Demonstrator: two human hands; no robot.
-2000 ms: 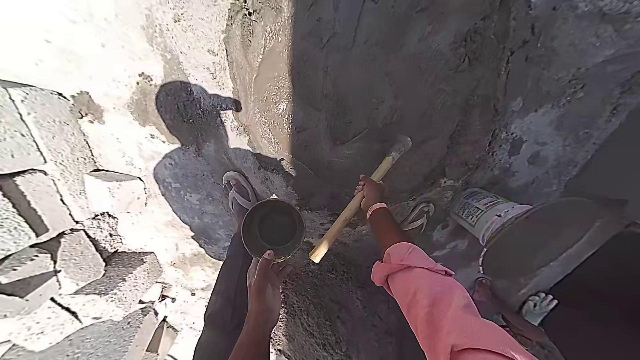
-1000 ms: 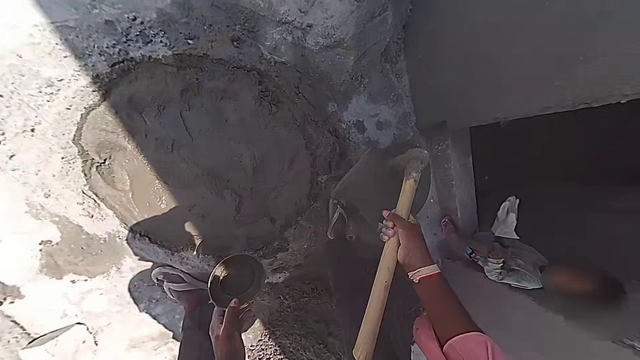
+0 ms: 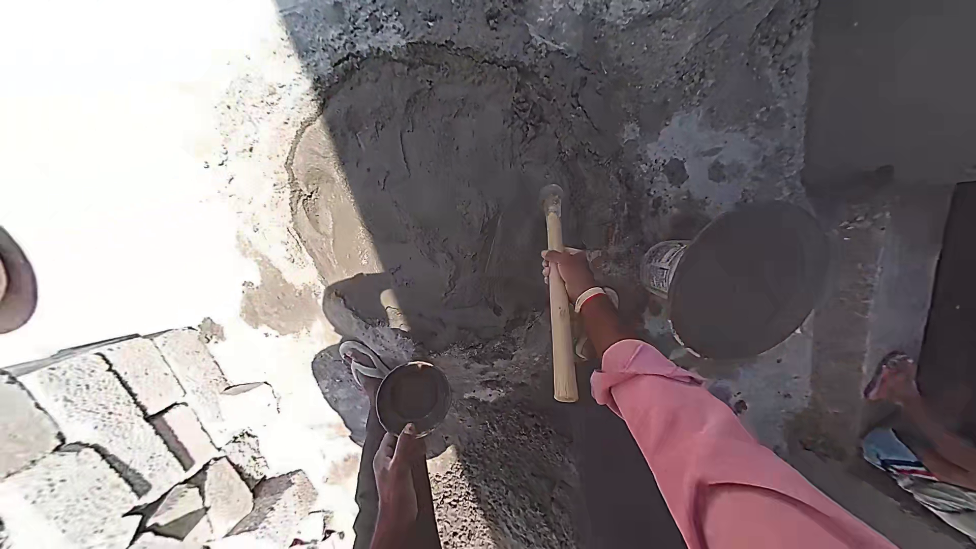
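My left hand holds a small round metal bowl by its near rim, thumb on the edge. My right hand is closed around the wooden handle of a hoe-like tool, whose far end is coated with mortar; its blade cannot be made out. Beyond both hands spreads a wide patch of wet mortar on the ground, partly in sunlight. The tool's far end is over the right part of that patch. The bowl is nearer me, over my sandalled foot.
Broken concrete blocks lie at the lower left. A large round dark pan sits beside or on a printed bucket to the right. At the far right a person's foot and leg show by a dark opening. Loose mix lies by my feet.
The view has swung markedly between frames. Both hands keep hold of the bowl and the tool throughout. The pan and bucket, seen two seconds ago, show clearly again.
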